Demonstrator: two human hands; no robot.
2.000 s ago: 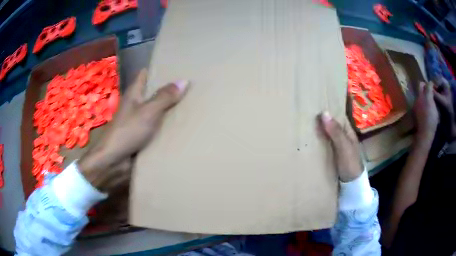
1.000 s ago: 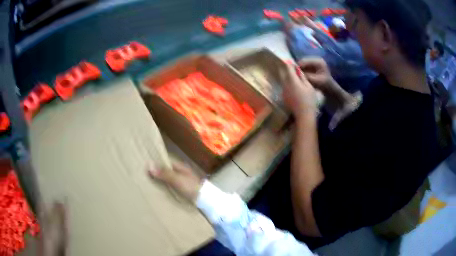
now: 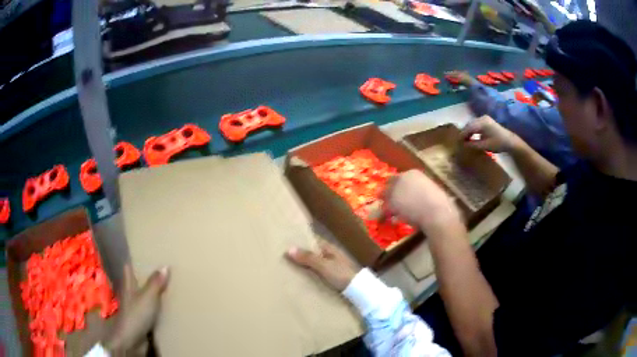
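Note:
A large plain tan cardboard sheet (image 3: 223, 251) lies flat-looking in front of me, between two boxes. My left hand (image 3: 133, 310) is at its left edge with the thumb on top. My right hand (image 3: 325, 265) is at its right edge, thumb on top and fingers hidden beneath or behind the edge. Whether the sheet rests on the table is hidden. A cardboard box (image 3: 52, 233) heaped with orange triggers (image 3: 66, 286) stands to the left, beside my left hand.
A neighbour in black (image 3: 559, 244) sits at the right, one hand in a box (image 3: 335, 143) of orange parts, the other by a smaller box (image 3: 489, 192). Orange controller shells (image 3: 253, 123) lie on the green belt (image 3: 314, 90). A metal post (image 3: 94, 111) stands behind the sheet.
The view has swung right, then partly back. The sheet, upright-looking in front of me earlier, now appears lower, between the boxes, with both hands still on it. The neighbour's hand has reached into the orange-parts box.

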